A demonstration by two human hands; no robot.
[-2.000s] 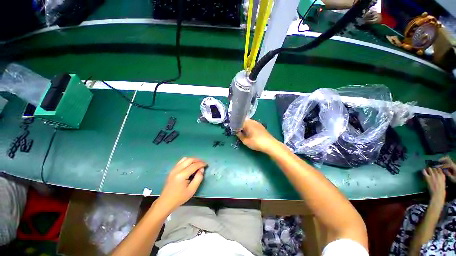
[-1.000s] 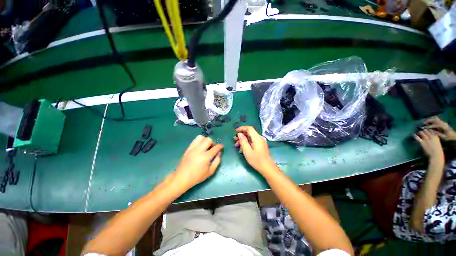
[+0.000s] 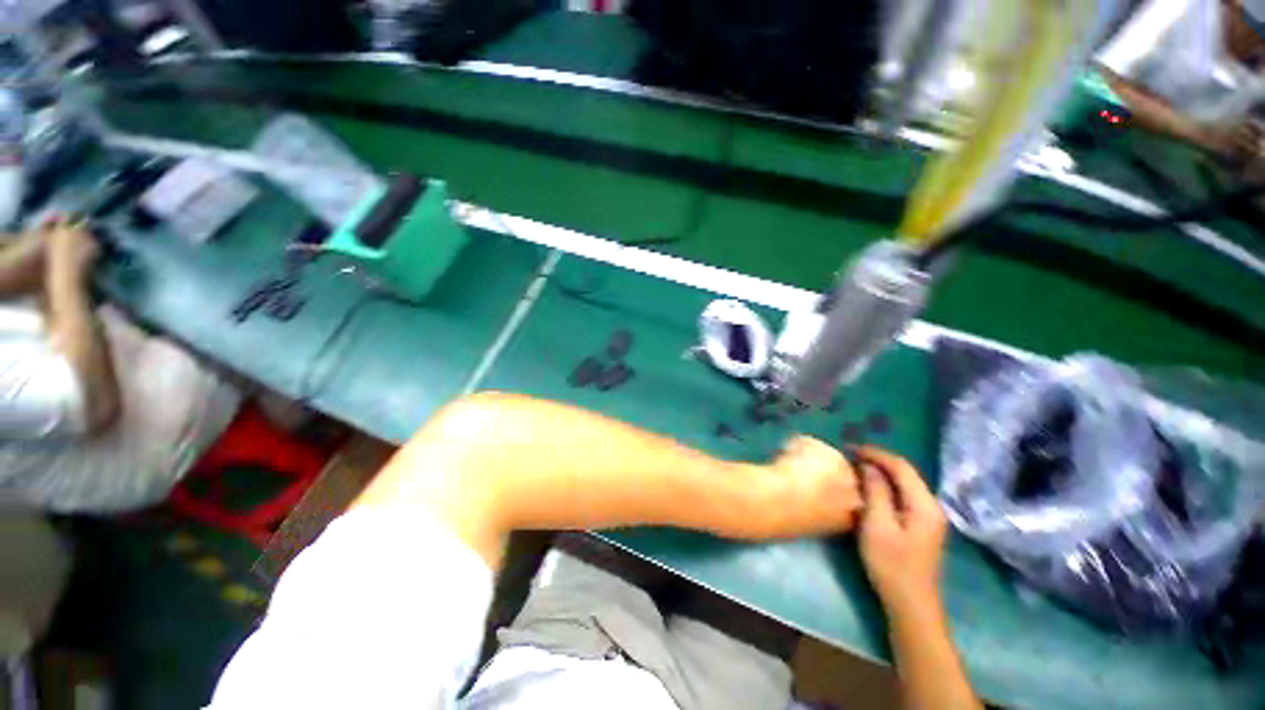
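Observation:
My left hand (image 3: 816, 486) and my right hand (image 3: 899, 516) meet over the green bench, fingertips together. A small dark bit shows between the fingertips, blurred; I cannot tell which hand holds it. The silver-grey electric screwdriver (image 3: 857, 322) hangs tilted above and left of the hands, its tip low over small dark parts (image 3: 770, 405) on the bench. A white round container (image 3: 735, 339) with a dark part inside stands left of the driver. Several black plastic housings (image 3: 604, 372) lie further left in a small group.
A clear bag of black parts (image 3: 1054, 451) lies on the right. A green box-like block (image 3: 402, 236) stands on the left, with black parts (image 3: 271, 298) beside it. A white rail (image 3: 624, 257) borders the green belt. Another person's arm (image 3: 76, 312) is at far left.
The view has swung left. My hands, apart a second ago, are now together right of the driver. The left arm now reaches across the front of the bench.

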